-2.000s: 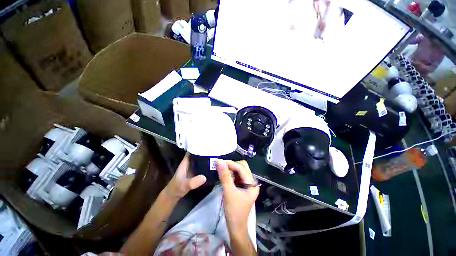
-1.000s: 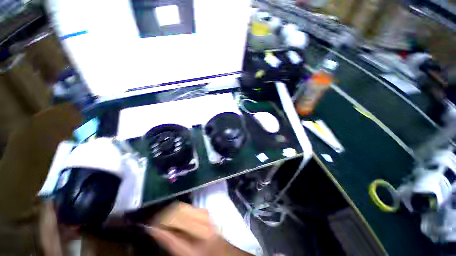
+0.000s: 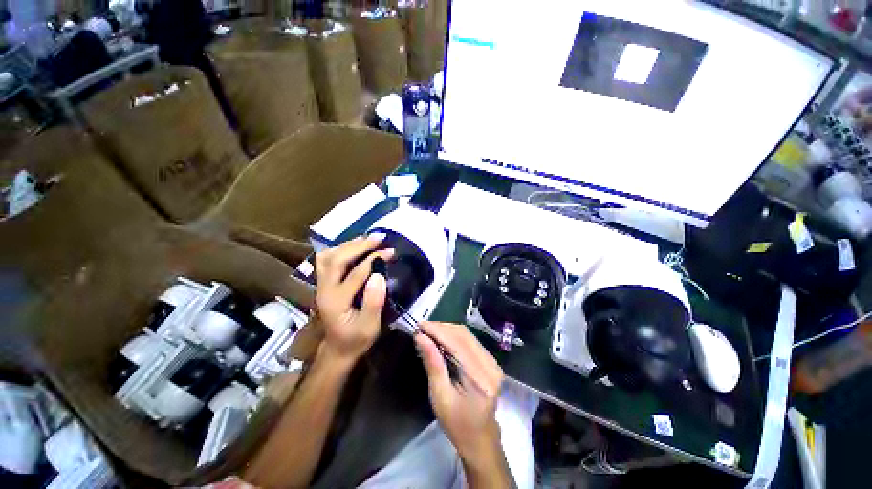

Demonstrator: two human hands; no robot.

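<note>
The left dome camera [image 3: 427,239] stands on the bench with its white housing up and black ball towards me. My left hand [image 3: 346,298] is on the ball's left side, fingers bent; a small dark bit shows at its fingertips, too small to name. My right hand [image 3: 463,380] pinches a thin dark stick tool [image 3: 405,316], which points up-left to the ball's lower part. The middle camera [image 3: 519,287] shows its lens and LED ring. The right camera [image 3: 633,320] has a plain black ball facing out.
A monitor [image 3: 612,143] stands behind a long white strip [image 3: 545,225]. A white mouse [image 3: 714,357] lies right of the cameras. An open carton [image 3: 76,353] holds several cameras at left. A bottle [image 3: 417,119] and a small box [image 3: 348,214] are behind the left camera. Black case [image 3: 765,244] at right.
The view swung right, then back left. The left camera's ball now faces me, where its white housing did before. My left hand moved onto the ball; the monitor shows a small dark video window.
</note>
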